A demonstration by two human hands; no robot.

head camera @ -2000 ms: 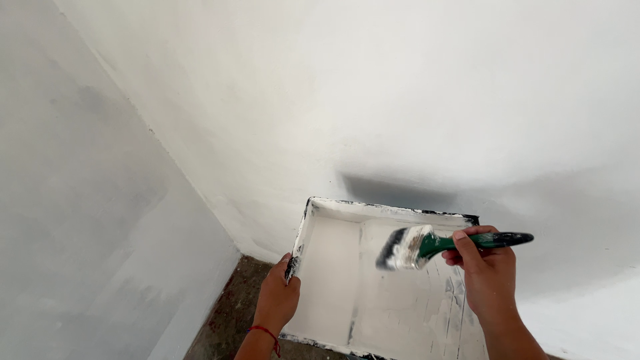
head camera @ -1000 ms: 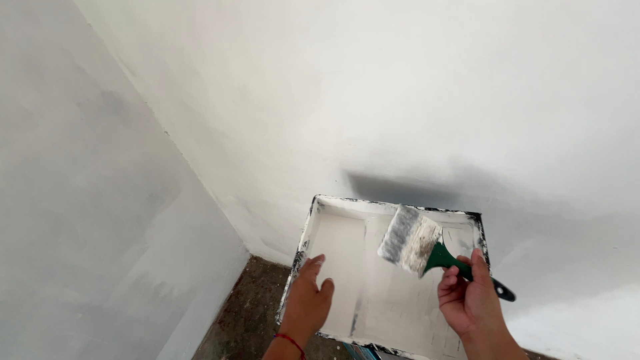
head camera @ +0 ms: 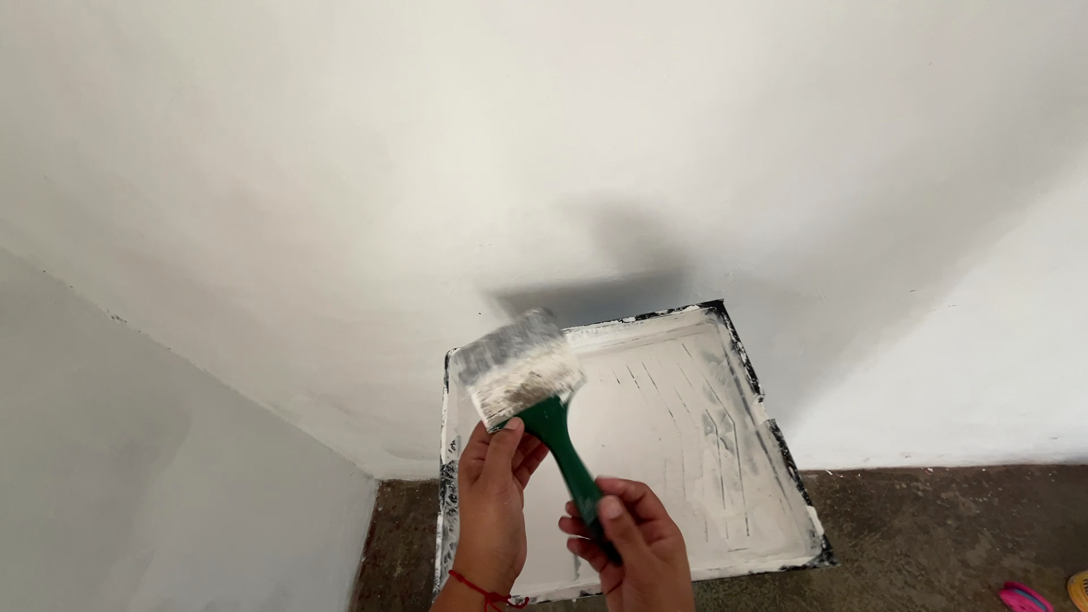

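Note:
A wide flat paintbrush (head camera: 557,433) with a green handle and paint-caked bristles is tilted over a paint tray. My left hand (head camera: 497,501) pinches the handle just below the ferrule; a red string bracelet is on that wrist. My right hand (head camera: 633,540) grips the dark lower end of the same handle. Beneath both hands is the black-edged paint tray (head camera: 752,365), coated with white paint and showing dark streaks on its right part. What supports the tray is hidden.
A pale wall (head camera: 340,212) rises just behind the tray and meets another wall (head camera: 153,442) in a corner at left. Dark stained floor (head camera: 918,527) shows below. A pink object (head camera: 1024,597) and a yellow one (head camera: 1079,588) lie at the lower right edge.
My left hand was on the tray's left edge, let go of it, and now holds the brush's handle. The brush has turned so its bristles point up and left. The view has shifted.

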